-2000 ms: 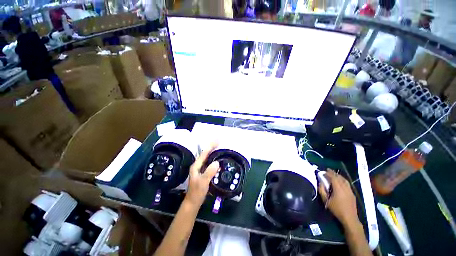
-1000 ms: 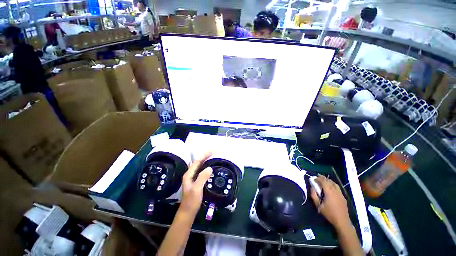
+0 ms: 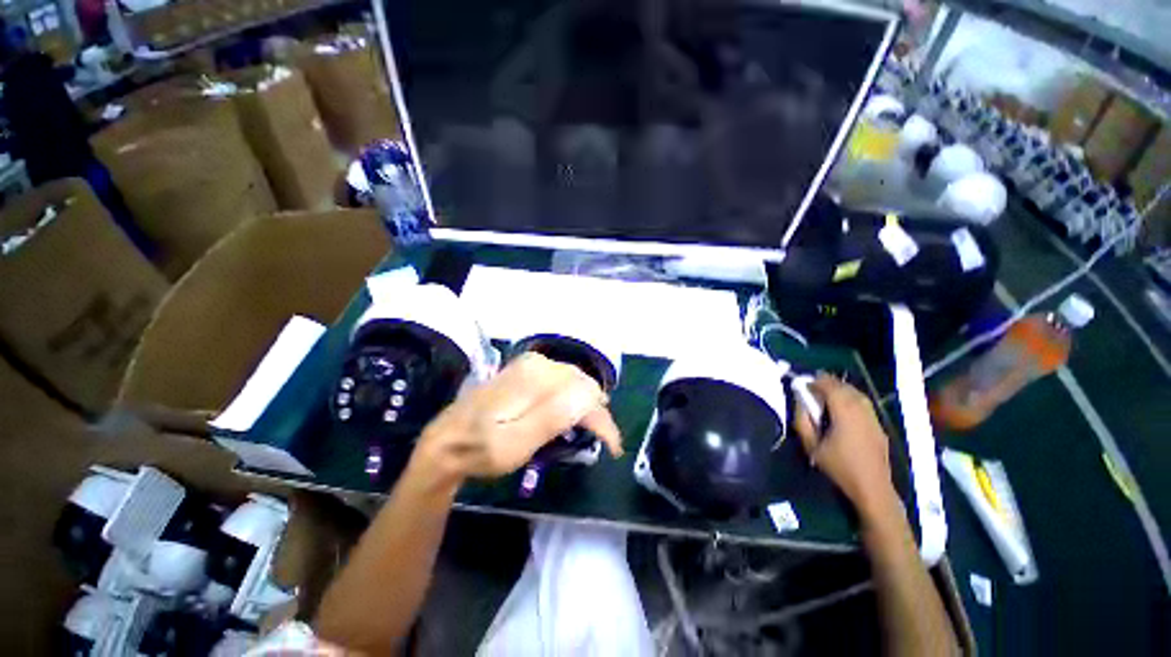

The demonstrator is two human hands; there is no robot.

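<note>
Three white-and-black dome cameras stand in a row on the green bench (image 3: 302, 430). The left camera (image 3: 392, 366) shows its LED face. My left hand (image 3: 533, 413) lies over the middle camera (image 3: 568, 349) and hides most of its face; whether the fingers grip it cannot be told. The right camera (image 3: 717, 430) shows a glossy black ball. My right hand (image 3: 841, 436), right of it, is closed on a small white mouse with a thin dark stick beside it. The monitor (image 3: 616, 128) is dark. Pink-purple tags show below the left and middle cameras.
A large open carton (image 3: 244, 289) stands at left, with more cameras (image 3: 173, 558) below it. A white strip (image 3: 914, 436), an orange bottle (image 3: 1008, 372) and a white-yellow item (image 3: 989, 507) lie at right. A black bag (image 3: 886, 276) sits behind them.
The monitor has gone from bright to dark. My left hand has moved from the middle camera's left side to across its front. The view has tilted down. My right hand stays by the right camera.
</note>
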